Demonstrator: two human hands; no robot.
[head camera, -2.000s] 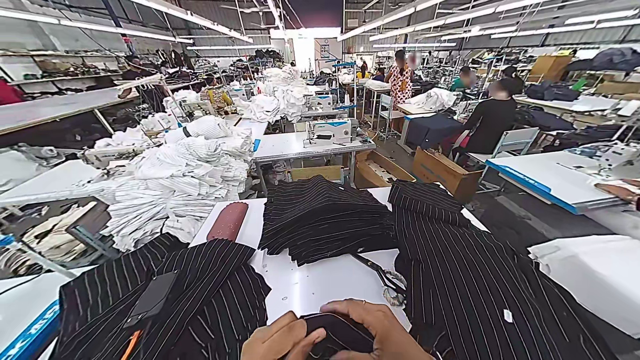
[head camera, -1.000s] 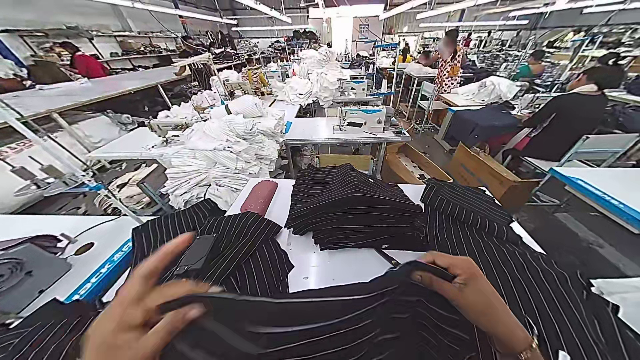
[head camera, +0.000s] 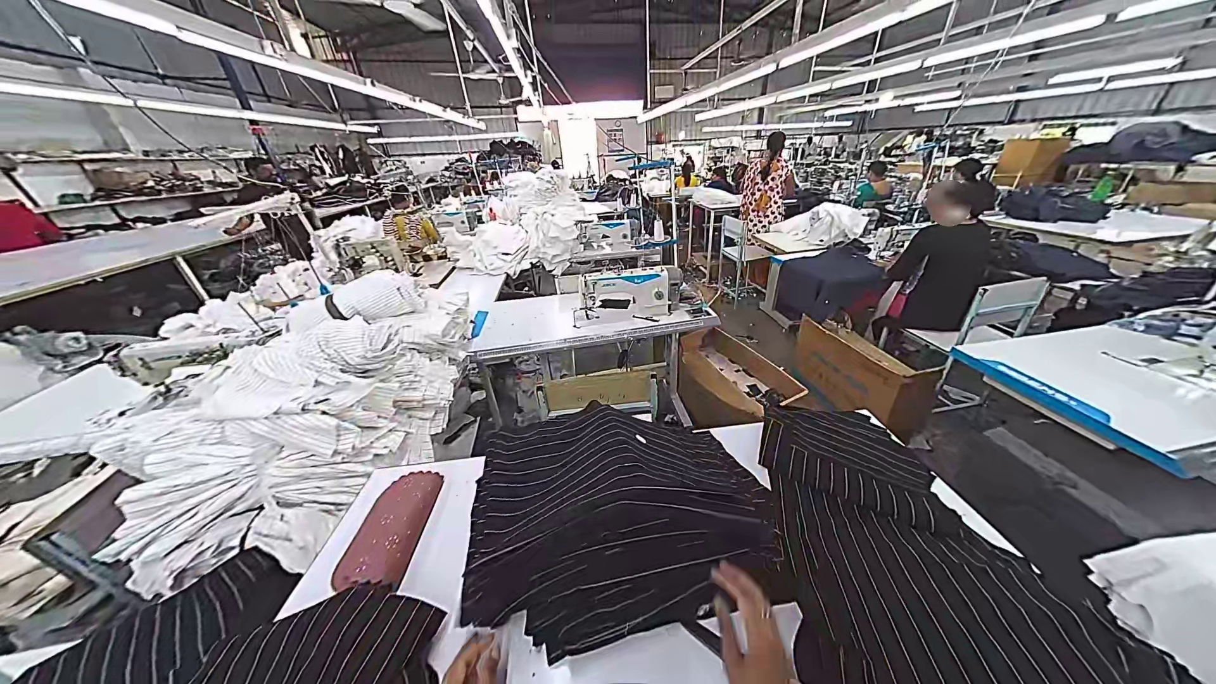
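Observation:
A stack of black pinstriped fabric pieces (head camera: 617, 522) lies on the white table (head camera: 456, 541) before me. My right hand (head camera: 750, 627) is at the stack's lower right edge, fingers apart, beside a dark object that may be the scissors. Near the stack's lower left corner, my left hand (head camera: 473, 659) shows only partly at the frame's bottom edge; whether it grips anything is unclear. More striped fabric (head camera: 912, 551) spreads out at the right, and another dark striped piece (head camera: 323, 636) lies at the lower left. A reddish-brown spotted case (head camera: 389, 532) rests left of the stack.
White striped garments (head camera: 313, 399) are heaped at the left. Ahead stands a sewing machine (head camera: 627, 290) on its table, with open cardboard boxes (head camera: 860, 375) to the right. A person in black (head camera: 940, 266) sits beyond them; a white cloth (head camera: 1164, 589) is at the right edge.
The dark striped cloth that both hands held spread a second ago is no longer between them. Both hands are now lower in view, with the right by the stack. The view has tilted up.

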